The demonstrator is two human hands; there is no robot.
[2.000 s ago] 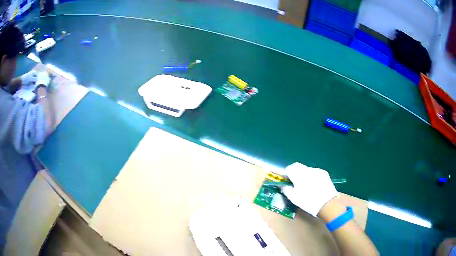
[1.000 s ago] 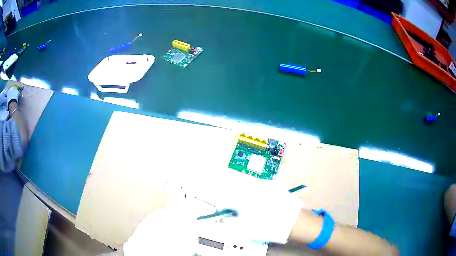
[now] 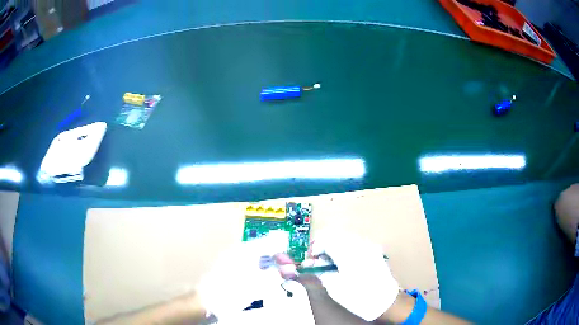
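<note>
A green circuit board (image 3: 300, 233) with a yellow port row lies at the upper middle of the cardboard sheet (image 3: 146, 260). My left hand (image 3: 238, 276), in a white glove with bare fingertips showing, covers the board's lower left part. What its fingers hold is too blurred to tell. My right hand (image 3: 362, 273), white-gloved, grips a slim green hand tool (image 3: 320, 268). The tool lies just below the board's lower right edge, close to the left fingertips. A white housing shell (image 3: 292, 308) with a dark slot lies below the hands, partly hidden and cut off by the picture's edge.
A glossy dark green belt (image 3: 381, 127) runs beyond the sheet. It carries a white housing (image 3: 73, 149), another circuit board (image 3: 136, 111) and several blue battery packs (image 3: 281, 93). An orange-red bin (image 3: 501, 35) with black items stands at the far right. Part of another person's arm (image 3: 567, 209) shows at right.
The view has swung right. Both hands have moved from over the housing to the board's lower edge. The belt items and the board on the sheet appear further left in the picture.
</note>
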